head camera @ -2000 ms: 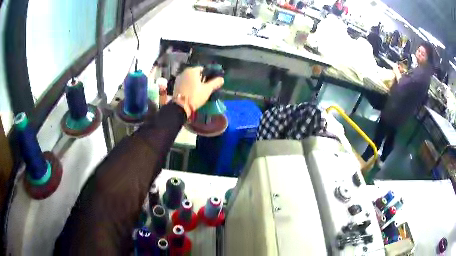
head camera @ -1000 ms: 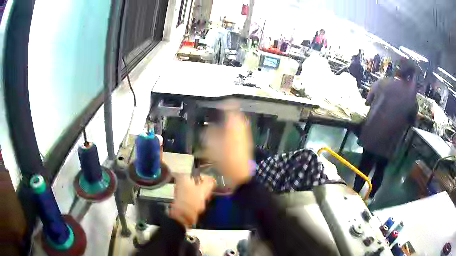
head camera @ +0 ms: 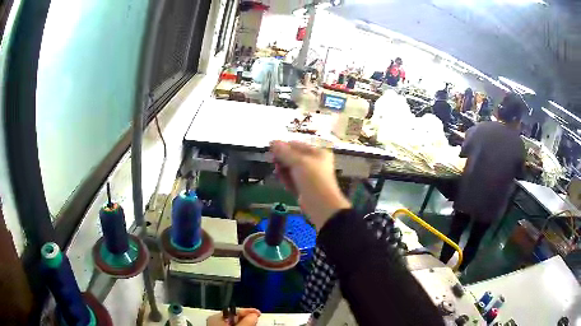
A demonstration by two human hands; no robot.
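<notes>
A dark thread cone (head camera: 276, 226) with a green base stands upright on a round brown holder ahead. My right hand (head camera: 307, 175) is raised above and just right of it, fingers curled together. I cannot make out any thread in its fingertips. My left hand (head camera: 237, 317) is low at the bottom edge, partly cut off, with a small dark object (head camera: 230, 312) between its fingers. More cones stand on holders to the left: a blue one (head camera: 186, 221), a dark navy one (head camera: 114, 230) and a tall blue one (head camera: 66, 286) cut off by the bottom edge.
A grey post (head camera: 137, 146) rises beside the window at left. Behind are a white table (head camera: 242, 124), a blue basket (head camera: 290, 234) and checked cloth (head camera: 318, 274). A yellow rail (head camera: 433, 224), the machine head (head camera: 443, 290) and a standing person (head camera: 490, 172) are to the right.
My left hand was on a cone over the holder and has moved down to the bottom edge. My right hand has come in and risen. The view has shifted, showing more of the room behind.
</notes>
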